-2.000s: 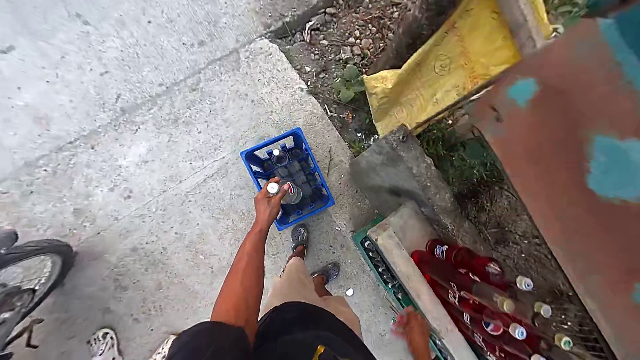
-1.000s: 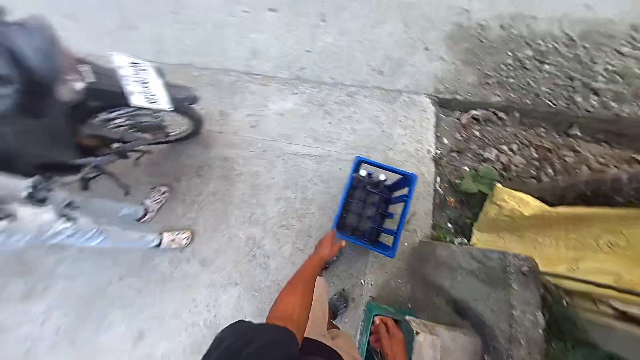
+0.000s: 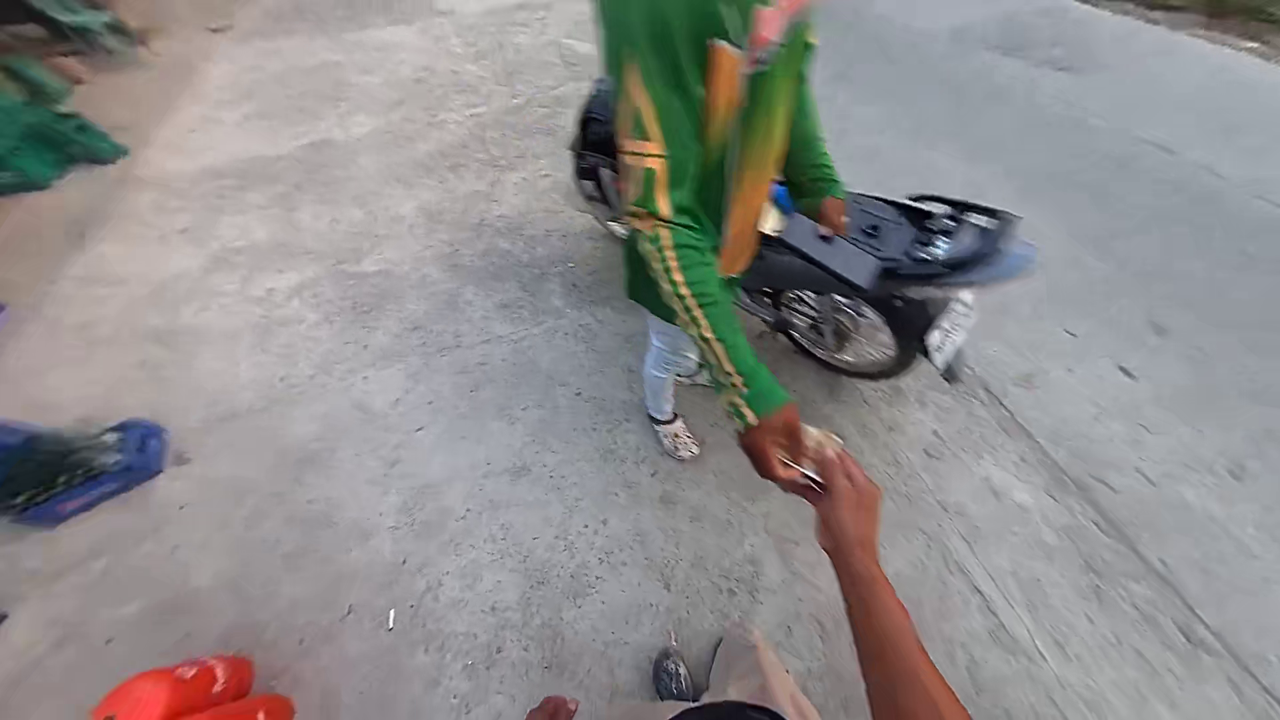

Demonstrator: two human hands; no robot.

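Observation:
My right hand (image 3: 848, 502) reaches out from the lower right and meets the hand (image 3: 775, 445) of a person in a green long-sleeved shirt. Between the two hands is a small pale, flat item (image 3: 822, 440), partly hidden and blurred, with my fingers closed on its near side. Only a small part of my left hand (image 3: 553, 708) shows at the bottom edge, close to my clothing; whether it holds anything is hidden.
Beyond the person stands a black motorcycle (image 3: 850, 335) with its seat raised. A blue plastic crate (image 3: 145, 455) is at the left edge, red-orange objects (image 3: 180, 690) at the lower left, and green netting or cloth (image 3: 50, 145) at the upper left. The ground is concrete.
The view has swung left to the person and motorcycle. My left hand has left the blue crate's rim. My right hand, earlier at the green crate, now meets the other person's hand.

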